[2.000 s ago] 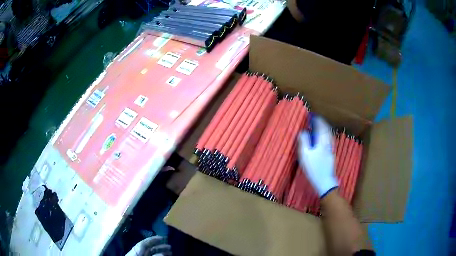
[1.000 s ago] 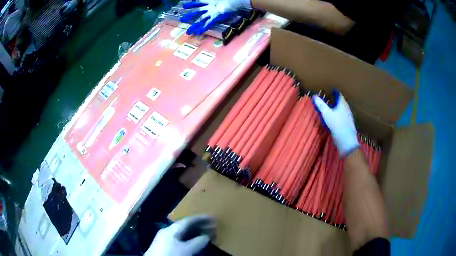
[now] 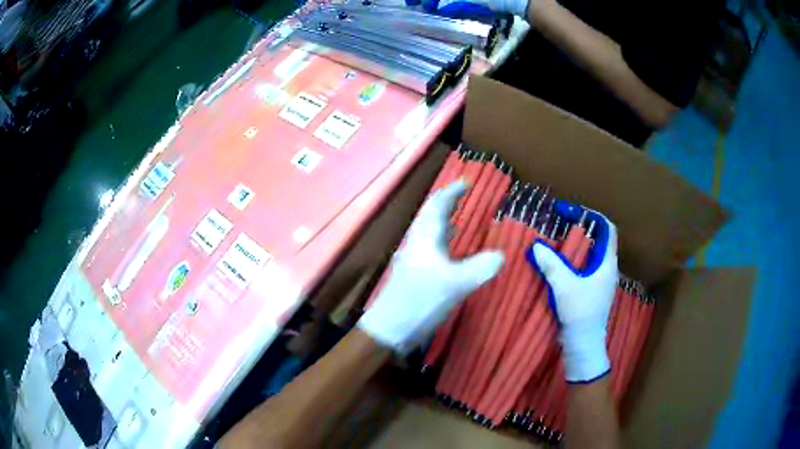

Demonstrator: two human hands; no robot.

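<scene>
Red rods [image 3: 491, 351] with black and silver tips lie in bundles in an open brown carton [image 3: 561, 140]. My right hand [image 3: 583, 294], in a white glove with blue palm and fingers, is curled around the upper ends of several rods in the middle of the carton. My left hand [image 3: 425, 272], in a white glove, is over the left rods with thumb and fingers spread apart. No rod shows in its grasp; its palm side is partly hidden.
A long bench with pink-red printed sheet [image 3: 202, 289] runs left of the carton. Silver tubes [image 3: 386, 53] with black ends lie at its far end, where another person's gloved hand [image 3: 474, 7] reaches in. A black cloth [image 3: 77, 395] lies near bottom left.
My left hand has moved up from the carton's near flap to over the rods. My right hand has closed around rod ends. The other person's hand has moved right and up, off the near tubes.
</scene>
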